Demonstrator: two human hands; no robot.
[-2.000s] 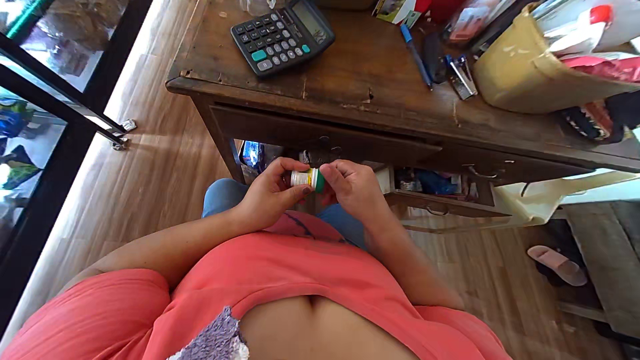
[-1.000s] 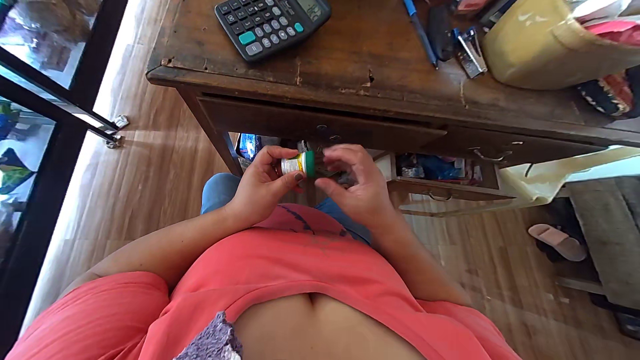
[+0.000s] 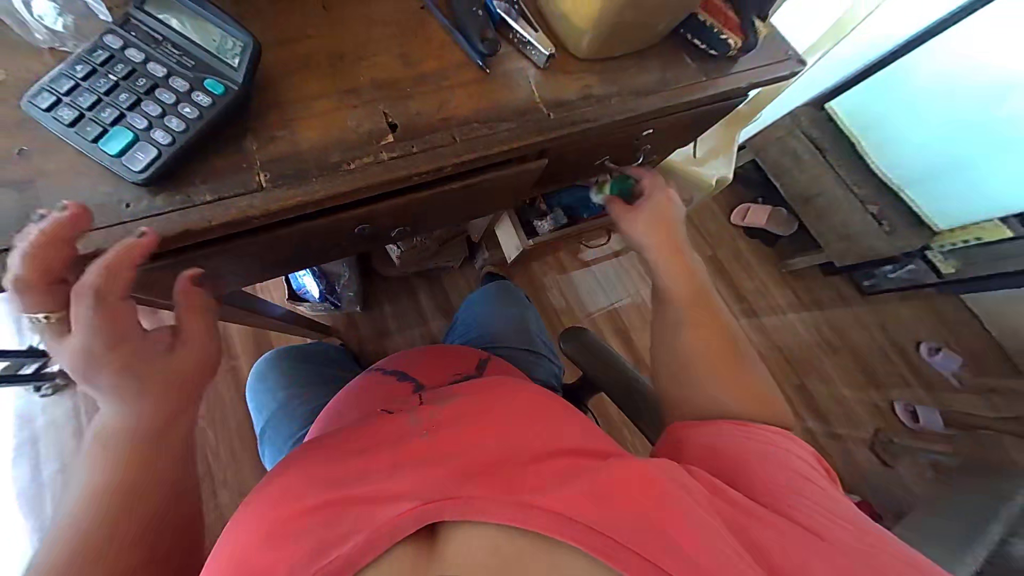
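Observation:
A small bottle with a green cap (image 3: 618, 189), blurred, is gripped in the fingers of my right hand (image 3: 652, 210). That hand is just above the pulled-out lower drawer (image 3: 512, 238), at the front of the wooden desk. My left hand (image 3: 128, 312) is raised at the desk's front left edge, fingers spread, holding nothing, with a ring on one finger. Nearest to it on the desktop lies a black calculator (image 3: 144, 84). The drawer holds blue and clear plastic packets (image 3: 572, 203).
On the wooden desk (image 3: 320, 88) are a blue pen (image 3: 460, 36), a nail clipper (image 3: 524, 34) and a yellowish container (image 3: 612, 24). A chair armrest (image 3: 612, 384) stands beside my leg. Slippers (image 3: 764, 218) and a low wooden shelf (image 3: 840, 184) are at the right.
My hands, together at the bottle before, are now apart: the right has carried the bottle right to the lower drawer, the left has let go and moved left. The view has swung considerably.

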